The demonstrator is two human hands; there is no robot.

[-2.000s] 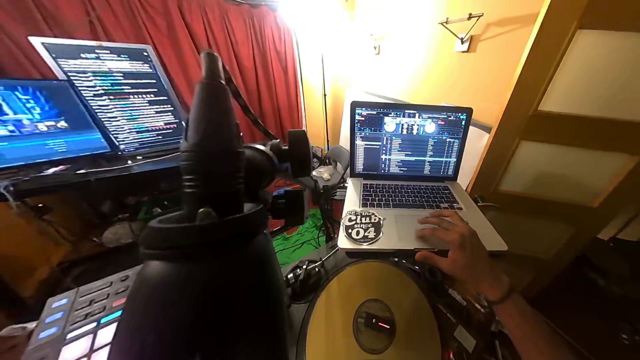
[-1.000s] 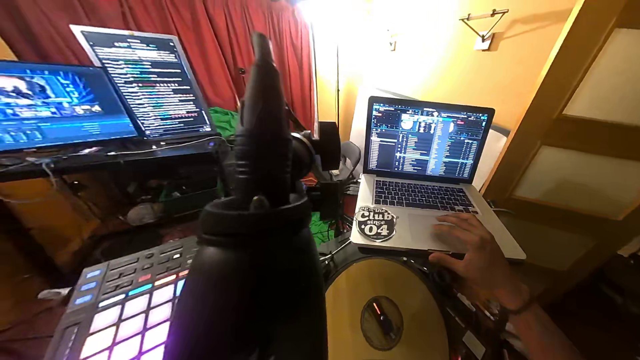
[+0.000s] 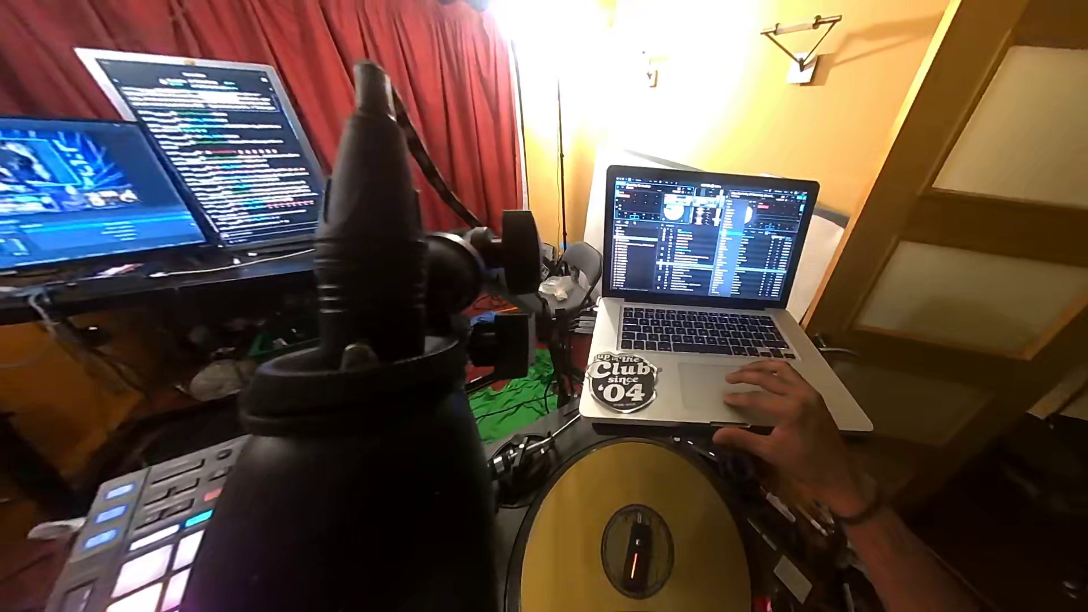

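Observation:
My right hand (image 3: pixel 786 429) rests on the right part of the trackpad of a silver laptop (image 3: pixel 671 395), fingers spread, thumb over the front edge; it grips nothing. A dark band circles the wrist. DJ software with a track list and a pop-up list shows on the laptop screen (image 3: pixel 710 238). A round black-and-white sticker (image 3: pixel 623 382) lies left of the trackpad. In front of the laptop is a turntable with a yellow record (image 3: pixel 561 544); a small dark device with a red light (image 3: pixel 636 557) sits at its centre. My left hand is not in view.
A large black microphone (image 3: pixel 365 476) on a jointed mount blocks the centre left. Behind it at lower left is a lit pad controller (image 3: pixel 144 552). Two monitors (image 3: pixel 212 153) stand on a black desk at left. A folding chair (image 3: pixel 582 259) and a panelled door (image 3: pixel 952 289) are farther back.
A pop-up list has appeared on the laptop screen since the earliest frame. My right hand stays at the trackpad. The view has shifted somewhat.

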